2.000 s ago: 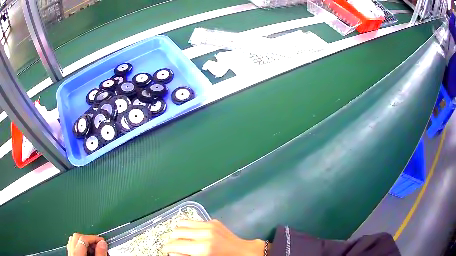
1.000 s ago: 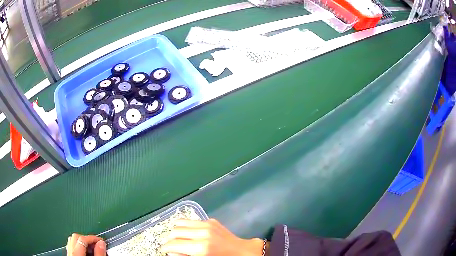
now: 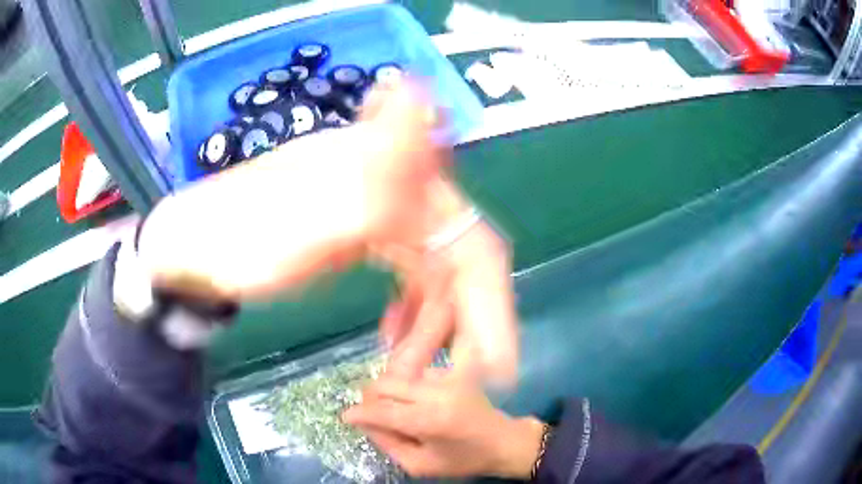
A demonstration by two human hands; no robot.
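My left hand [image 3: 439, 236] is blurred and reaches in from the left, with its fingers pointing down at my right hand [image 3: 444, 416]. The fingertips of both hands meet or overlap above the right part of the clear box [image 3: 220, 427]. Any small thing between them is hidden or too blurred to tell. The box holds a loose heap of tiny pale yellow-green pieces [image 3: 317, 411] and a white paper label [image 3: 253, 425] at its left end. The blue tray [image 3: 416, 38] beyond holds a heap of black wheels [image 3: 318, 87] with pale hubs, partly covered by my left hand and forearm.
A grey metal upright [image 3: 104, 104] stands left of the tray, with a red-orange bin [image 3: 73, 170] beside it. White perforated sheets [image 3: 605, 71] lie right of the tray. Another red bin [image 3: 732, 36] is at the far right. A blue crate [image 3: 799, 350] stands on the floor at right.
My left hand has come up from the lower left edge and across to my right hand. My right hand has lifted from the heap. The view has shifted, so the tray appears higher and farther right.
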